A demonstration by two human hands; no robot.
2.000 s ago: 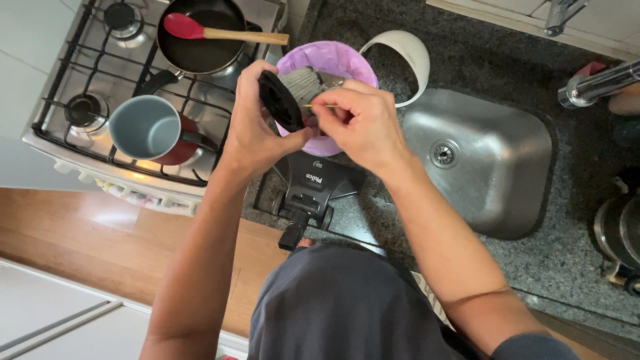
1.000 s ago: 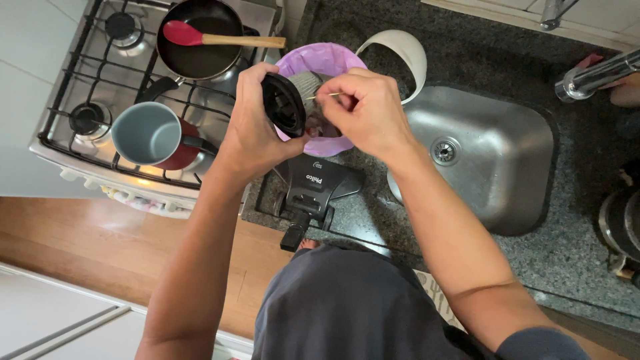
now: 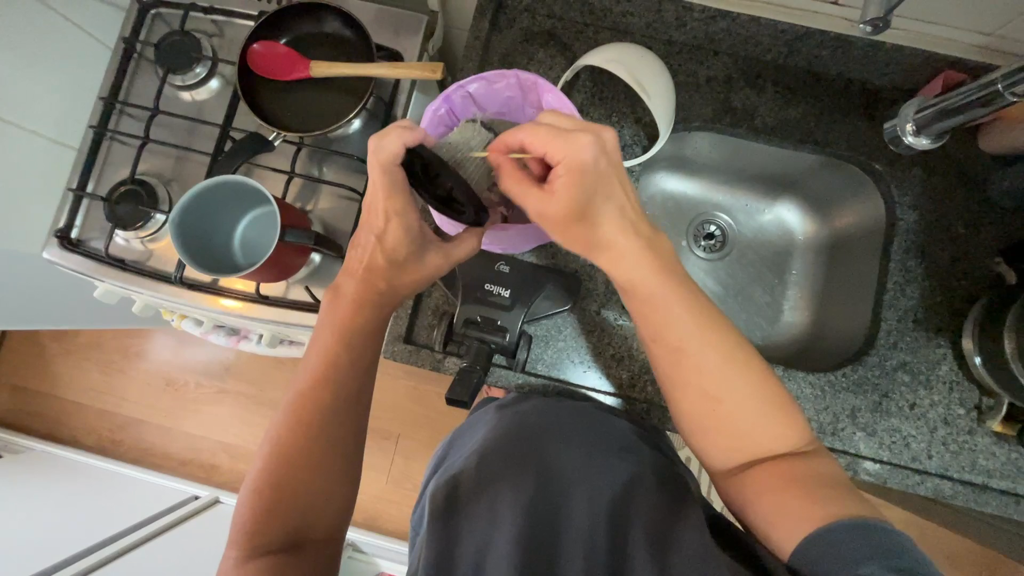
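Note:
My left hand grips the black rim of a round pleated filter, tilted over a bin lined with a purple bag. The filter's grey pleats face right, toward my right hand, which pinches a thin wooden stick between thumb and fingers. The stick's tip is at the dusty pleats. Part of the bin's inside is hidden by my hands. Just below the bin, a black Philco vacuum floor head lies on the granite counter.
On the left, a gas stove bears a black frying pan with a red spoon across it and a red saucepan. A white ring-shaped lid stands behind the bin, beside the steel sink. Pans are at far right.
My left hand still grips the filter. The right hand, with the stick, has shifted slightly at the pleats. The rest stands as before.

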